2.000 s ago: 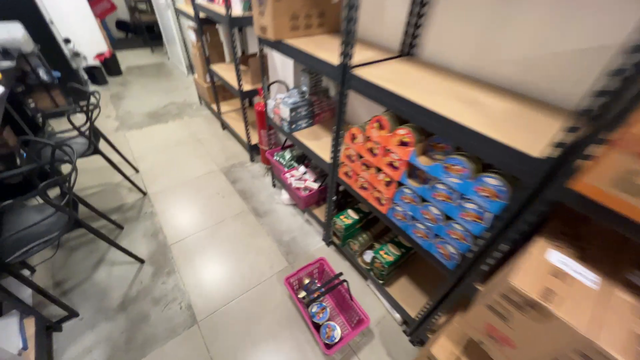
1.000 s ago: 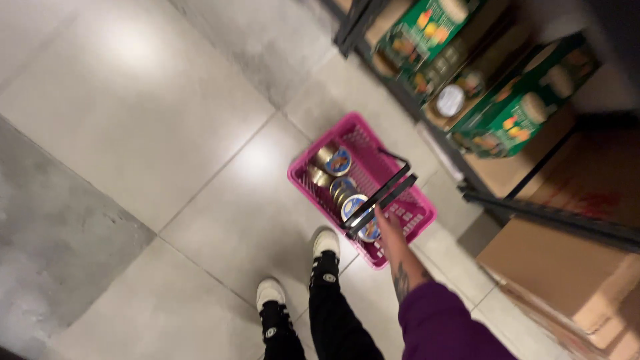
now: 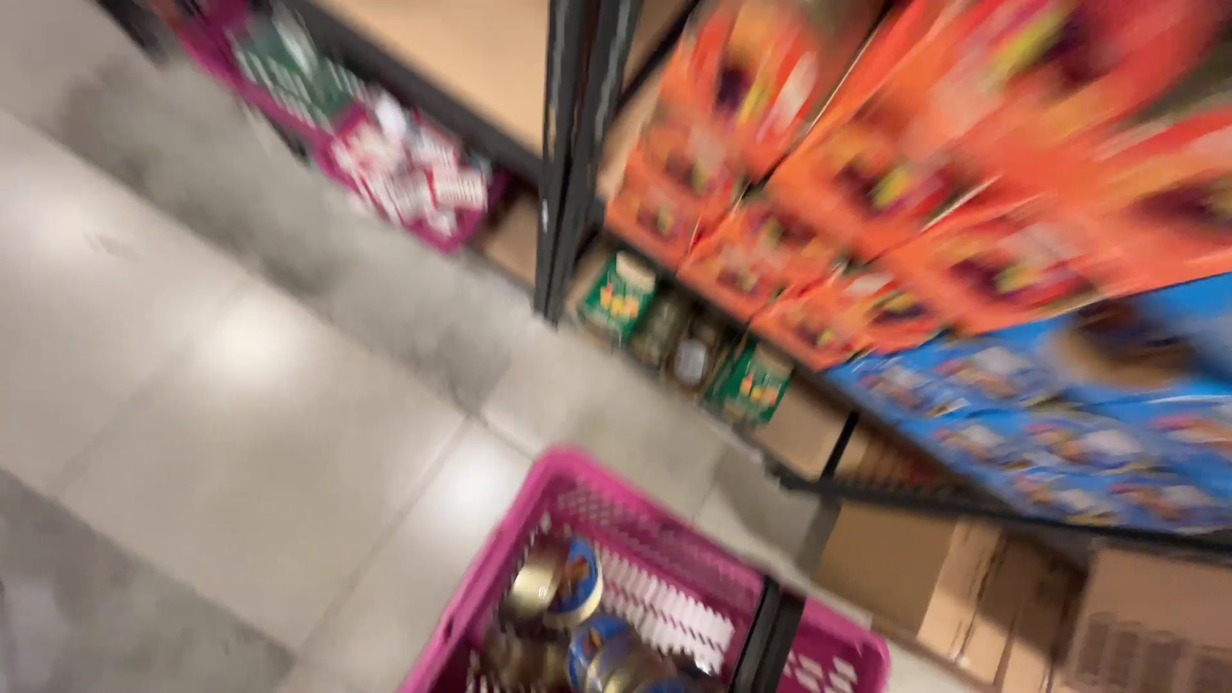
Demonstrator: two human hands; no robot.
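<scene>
The pink plastic shopping basket (image 3: pixel 664 529) fills the lower middle of the view, cut off by the bottom edge. Several round tins with blue labels (image 3: pixel 599 647) lie in its left part. Its black handle (image 3: pixel 767 635) crosses the basket at the right and runs out of view. Neither my left hand nor my right hand shows, so what they touch is hidden. Right of the basket, stacked orange-wrapped packs (image 3: pixel 818 231) and blue-wrapped packs (image 3: pixel 1059 423) sit on a shelf, blurred by motion.
A black metal shelf post (image 3: pixel 568 164) stands at top centre. Green packs (image 3: pixel 756 383) are on the bottom shelf. Another pink basket (image 3: pixel 448 236) with red and white packets is at upper left. Cardboard boxes (image 3: pixel 895 558) sit at lower right, and grey floor tiles (image 3: pixel 241 462) spread left.
One second ago a hand was at the handle of the basket on the floor; no hand shows now. The basket looks much closer. The view has swung toward the shelves.
</scene>
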